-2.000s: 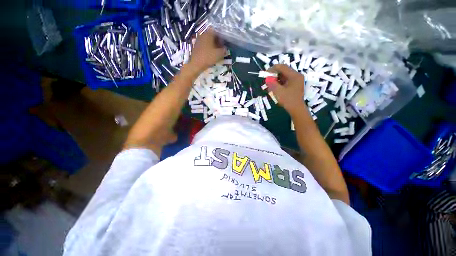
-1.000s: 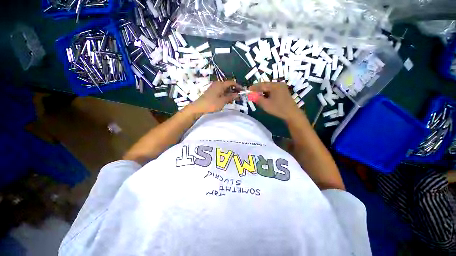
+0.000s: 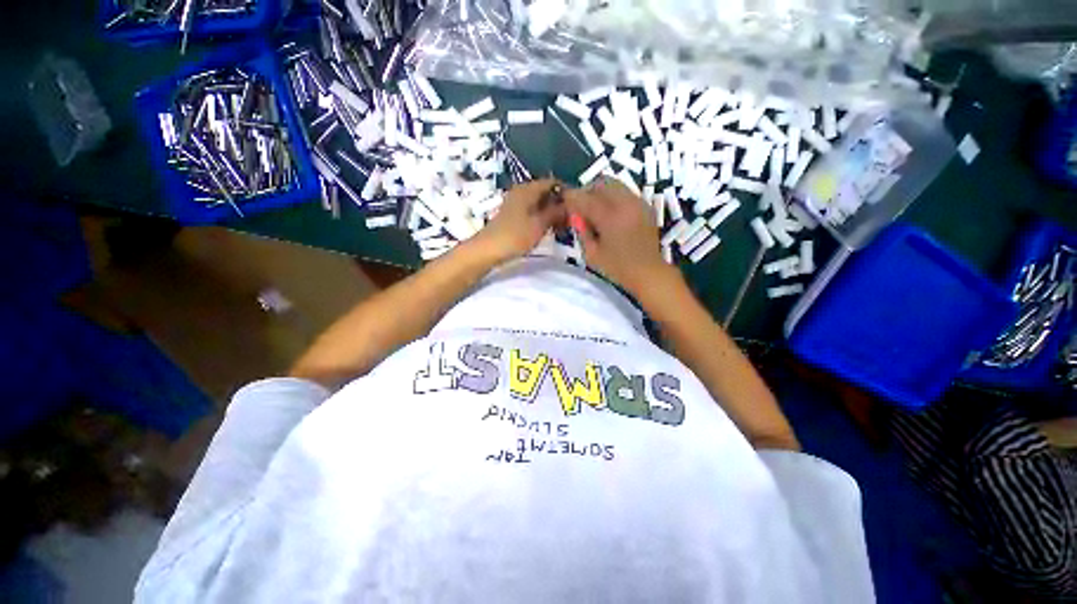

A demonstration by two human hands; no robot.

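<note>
My left hand (image 3: 520,222) and my right hand (image 3: 617,227) meet at the near edge of the bench, fingertips together. A small dark piece (image 3: 555,190) shows at my left fingertips; what it is cannot be told. My right hand wears a red-pink finger cover (image 3: 579,223); its fingertips are pinched together, and what they hold is hidden. White sleeves (image 3: 697,153) lie in a loose pile beyond and right of my hands, with more just left of them. Metal tubes (image 3: 334,99) lie heaped further left.
Blue trays of metallic pieces stand at left (image 3: 305,177) and far right (image 3: 1025,363). A flat blue tray (image 3: 903,319) and a clear plastic box (image 3: 909,195) are at right. A clear bag (image 3: 472,47) lies behind. A small clear container (image 3: 67,109) is far left. A person's striped clothing (image 3: 1022,490) shows lower right.
My left hand has come back from the metal heap and my right hand has moved in to meet it. Since one second ago, they are closer together, and the white piece between them no longer shows.
</note>
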